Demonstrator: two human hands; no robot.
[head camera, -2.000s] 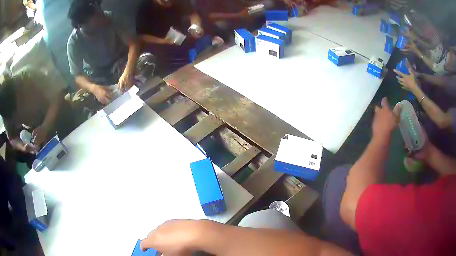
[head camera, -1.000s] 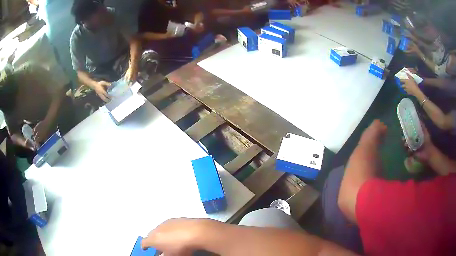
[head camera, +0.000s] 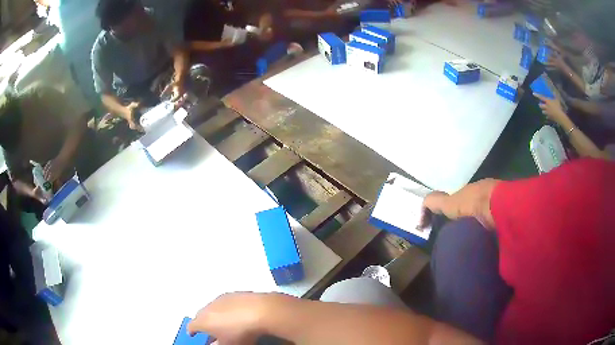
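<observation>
My right hand (head camera: 232, 317) reaches in from the bottom edge. Its fingers are on the end of a blue carton (head camera: 185, 333), which is mostly cut off by the bottom edge. The thumb side is hidden, but the hand appears to hold the carton. My left hand is out of the picture. A closed carton (head camera: 278, 244), blue side up, stands on the white board's near right edge, beyond my forearm.
White boards (head camera: 152, 249) lie on wooden pallets with open slats (head camera: 276, 165). A white-topped carton (head camera: 398, 205) sits on the pallet at right, under the hand of a person in red (head camera: 560, 249). An open carton (head camera: 165, 140) and seated people are across the board.
The person in red has leaned in and put a hand on the white-topped carton. Across the board, a person's white unit has moved over the open carton. My right hand has barely moved.
</observation>
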